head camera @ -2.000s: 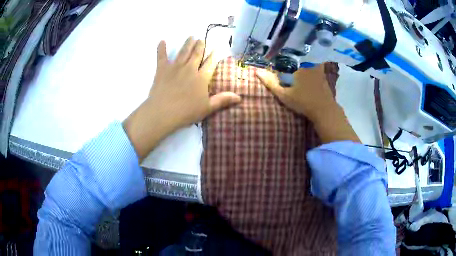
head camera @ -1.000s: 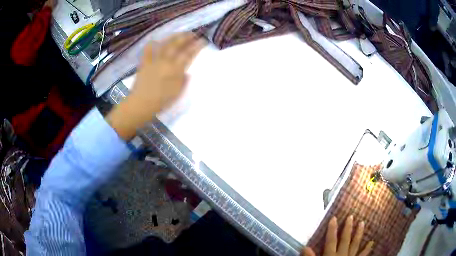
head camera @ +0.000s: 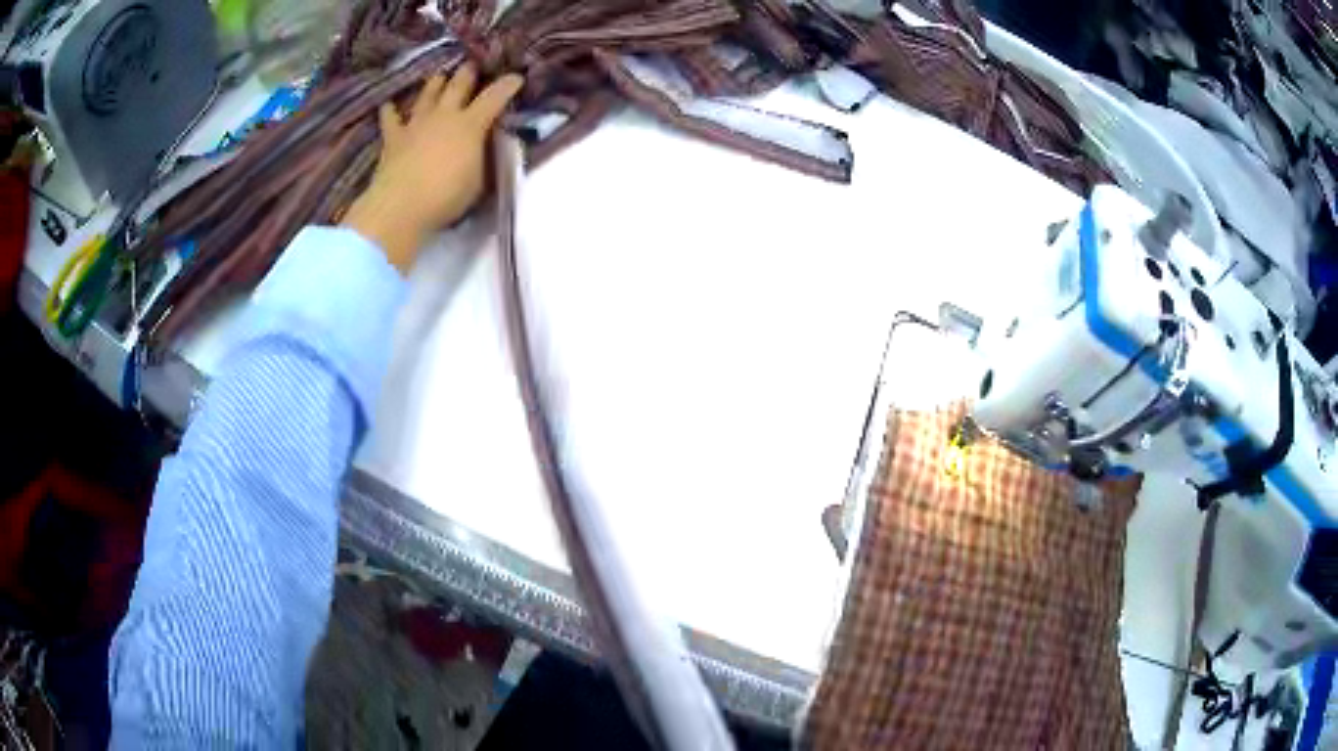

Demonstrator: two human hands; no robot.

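Observation:
The plaid body panel lies under the needle area of the white sewing machine and runs down past the table's front edge. My left hand is at the upper left, palm down on a pile of dark striped plaid pieces, fingers spread. A long narrow plaid strip with white backing runs from beside my left fingertips across the table and out at the bottom edge; its lower part is blurred. My right hand is not in view.
More striped pieces lie along the table's back, one with a white-backed end. Yellow-green scissors handles are at far left, near a grey-white machine part. Ruler tape lines the front edge. Black loops lie at lower right.
The view has swung left from the machine and partly back. My left hand has left the panel and reached the pile. My right hand has gone out of view. A long strip now crosses the table.

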